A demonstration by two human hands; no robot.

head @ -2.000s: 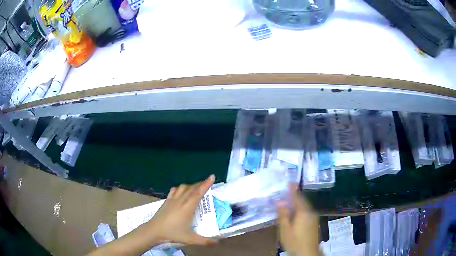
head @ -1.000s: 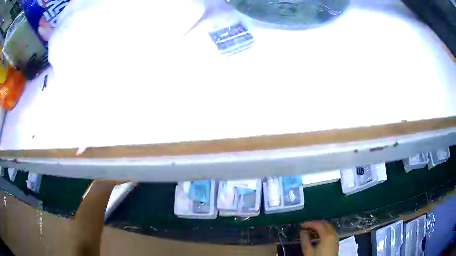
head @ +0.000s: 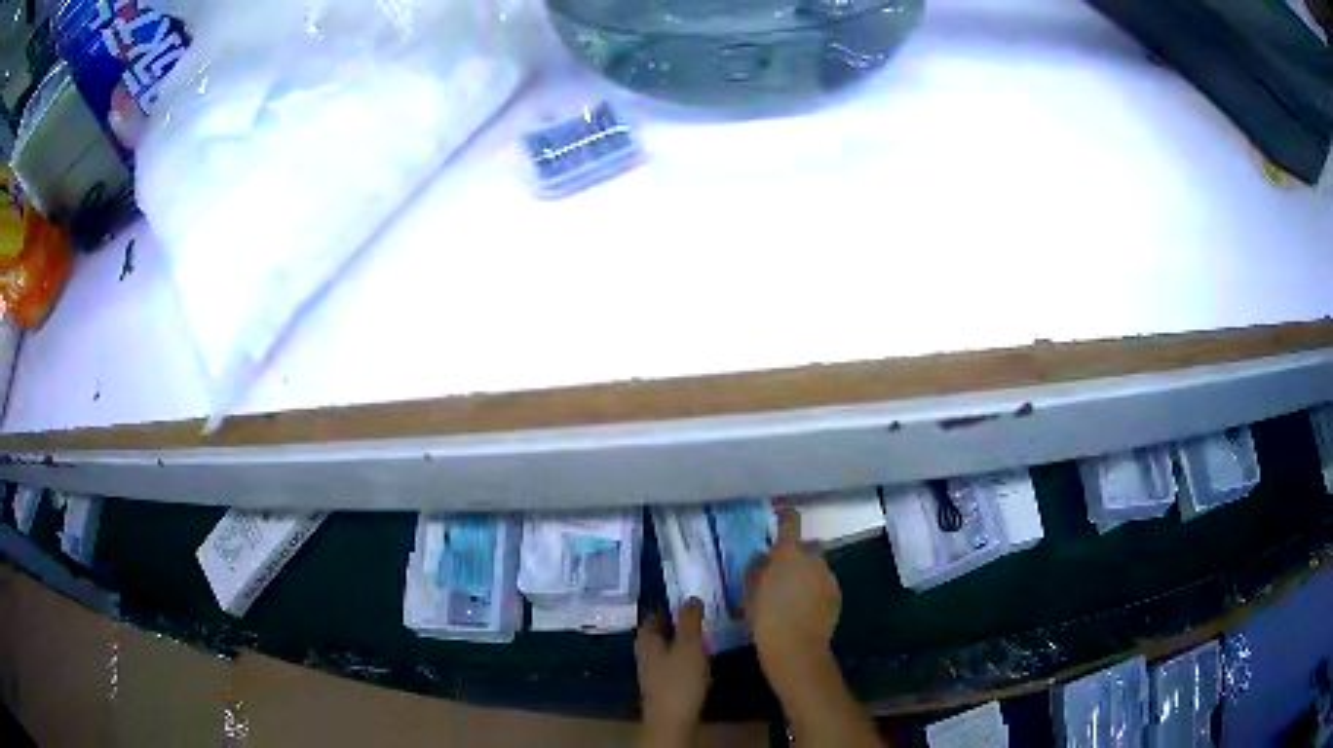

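My left hand [head: 673, 675] is at the near left corner of a clear plastic tray [head: 705, 573], with its fingers on the edge. My right hand [head: 794, 592] holds the same tray at its right side. The tray lies on the dark green belt and holds white paper and a blue packet; its far end is hidden under the shelf edge. Two similar filled trays lie to the left, one [head: 465, 577] with a blue packet on top, the other [head: 580, 567] beside it. A white printed box [head: 257, 555] lies slanted farther left.
A white shelf with a brown edge [head: 585, 409] crosses above the belt. On it are a plastic bag [head: 314, 176], a small clear case [head: 580, 149] and a liquid container [head: 746, 51]. A tray with a dark cable [head: 950, 526] lies right. Empty trays [head: 1104, 709] stand lower right.
My left hand has left the white printed box, which now lies on the belt, and moved right to the tray. My right hand has moved up and left onto it. The filled trays appear farther left.
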